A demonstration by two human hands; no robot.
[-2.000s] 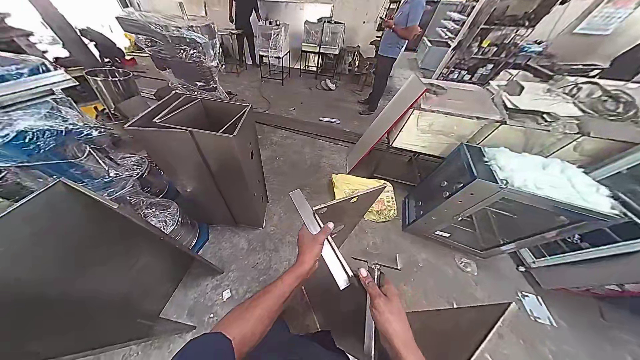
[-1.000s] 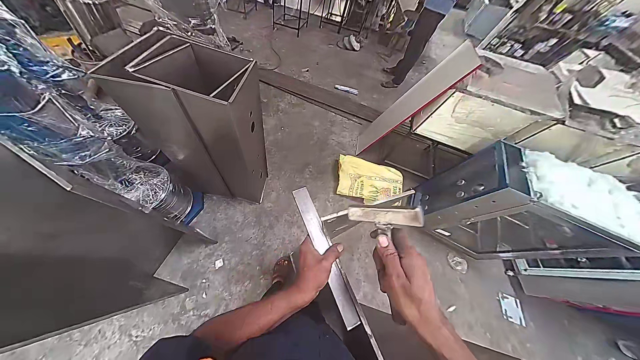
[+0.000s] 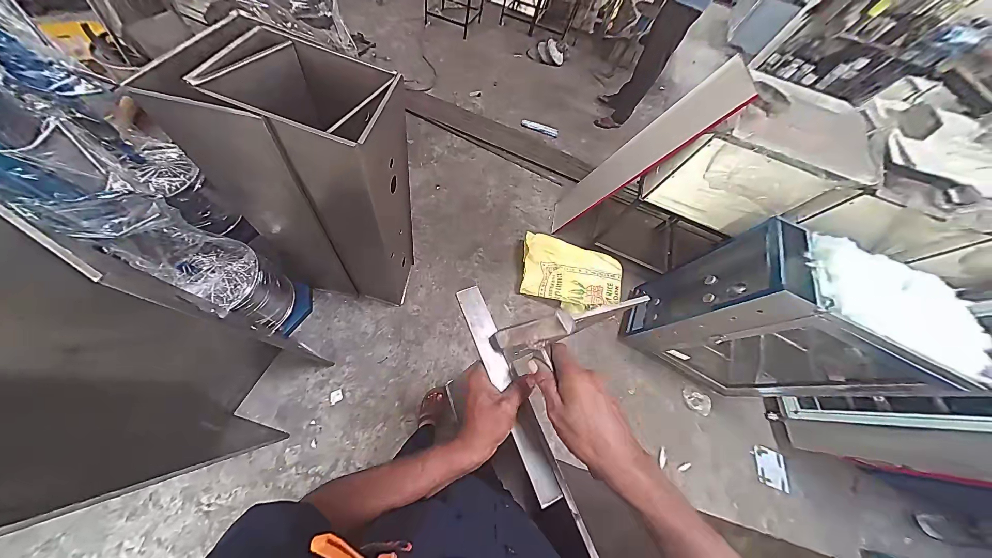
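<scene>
My left hand (image 3: pixel 490 411) grips a flat metal bar (image 3: pixel 482 329) that runs up and to the left beyond the fingers and down past the wrist. Close beside it, my right hand (image 3: pixel 577 407) is closed on a hammer (image 3: pixel 535 333), whose metal head lies over the upper part of the bar. Most of the hammer's handle is hidden by the hand. A sheet-metal panel (image 3: pixel 554 465) stands under both hands, its thin edge running along the bar.
A tall open sheet-metal box (image 3: pixel 333 209) stands at left, near plastic-wrapped cylinders (image 3: pixel 225 279). A yellow printed bag (image 3: pixel 570 271) lies on the floor ahead. At right is a blue metal frame (image 3: pixel 713 302) with white padding. A person's legs (image 3: pixel 647 66) are farther back.
My right hand has raised the hammer from low beside the panel and brought it over to the bar, next to my left hand. The view has tipped downward.
</scene>
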